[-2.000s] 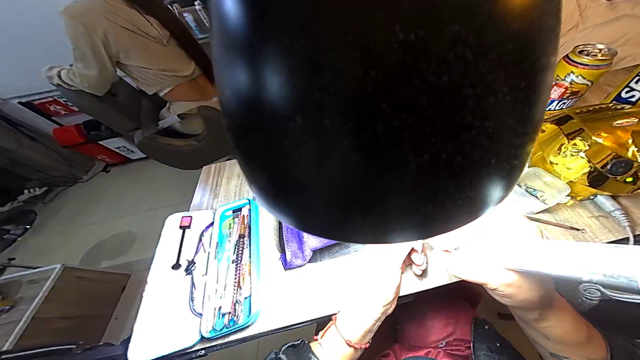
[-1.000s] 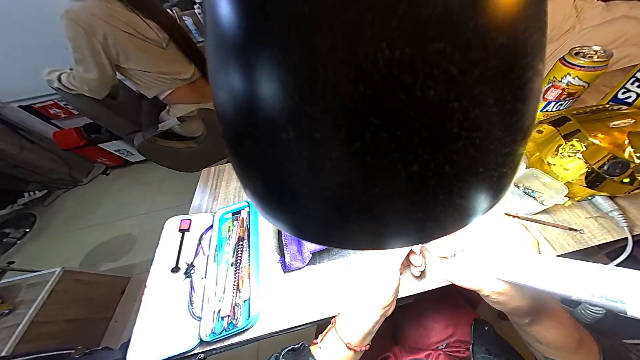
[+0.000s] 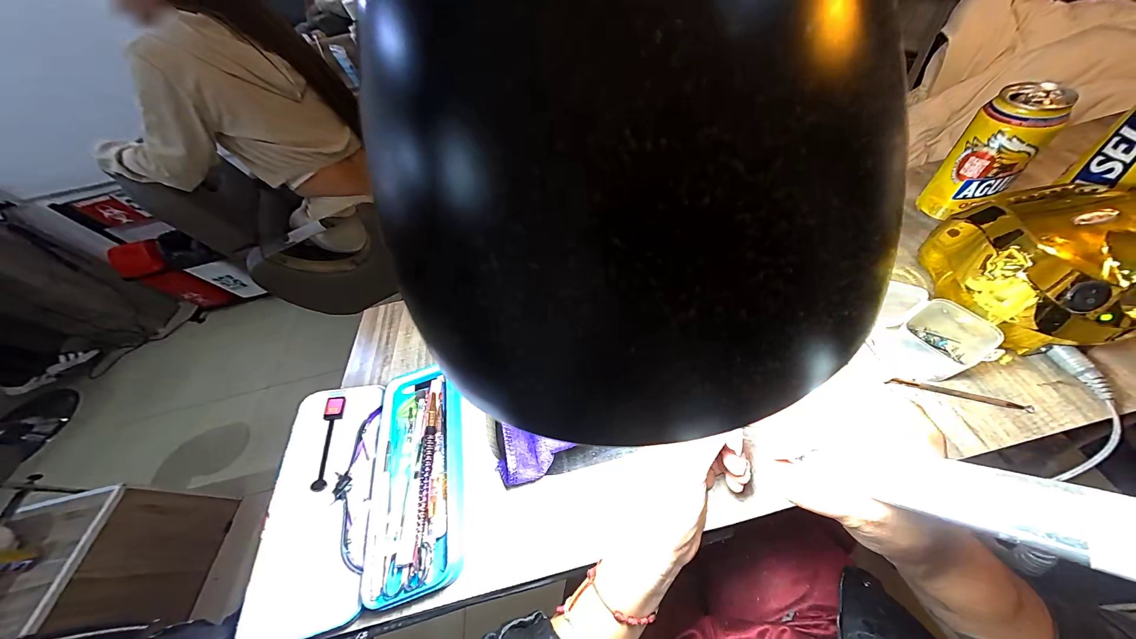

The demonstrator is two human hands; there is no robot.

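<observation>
A large glossy black lamp head or shade fills the middle of the head view and hides part of the table. Just under its lower edge is my left hand [image 3: 683, 488], fingers curled, with a red beaded bracelet at the wrist. Strong glare washes out its fingertips and whatever lies between them. My right hand [image 3: 852, 479] lies to the right, also overexposed; what it holds cannot be made out. A white tube-like bar [image 3: 1021, 510] crosses over my right forearm. Left of my hands, a blue case [image 3: 457, 497] holds several thin brushes and tools. A purple cloth or pouch [image 3: 530, 454] shows beside the lamp's edge.
A small clear box [image 3: 954, 340] with tiny pieces, a thin brown-handled tool [image 3: 963, 393], a yellow transparent container [image 3: 1034, 266] and a yellow can [image 3: 998, 151] stand at right. A white cable [image 3: 1100, 444] hangs there. A person [image 3: 240, 106] sits at the upper left.
</observation>
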